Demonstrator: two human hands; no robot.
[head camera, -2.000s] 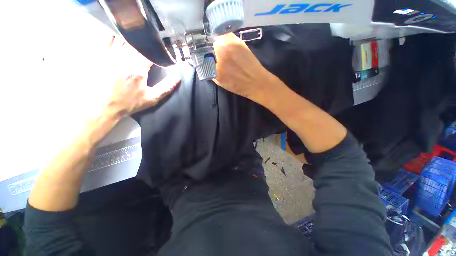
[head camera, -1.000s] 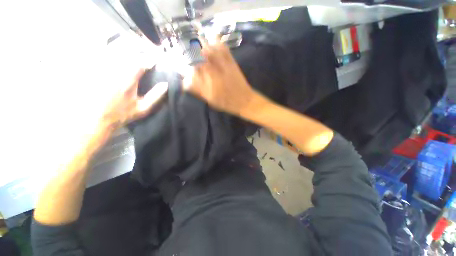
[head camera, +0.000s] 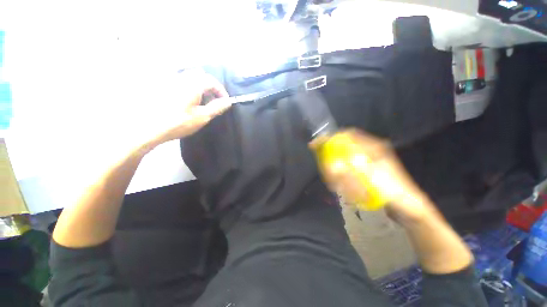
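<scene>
The black garment panel (head camera: 258, 138) lies over the table edge and my lap. Two silver rectangular buckles show on it, an upper one (head camera: 309, 61) and a lower one (head camera: 315, 83). My left hand (head camera: 207, 105) pinches the garment's edge at the left, where a pale line runs to the right; glare washes out part of the hand. My right hand (head camera: 366, 171) is blurred and holds yellow thread snips (head camera: 354, 171) over the right part of the cloth. A dark band runs from the buckles toward the snips; I cannot tell whether they touch.
The white machine table (head camera: 72, 108) is overexposed at the left. Small red and yellow items (head camera: 472, 66) sit in a tray at the right. Red (head camera: 528, 207) and blue (head camera: 537, 255) crates stand at the lower right. More black cloth hangs at the right.
My right hand has left the needle area, moved down and right, and taken hold of the yellow snips. The garment is spread with both buckles showing. My left hand has shifted right.
</scene>
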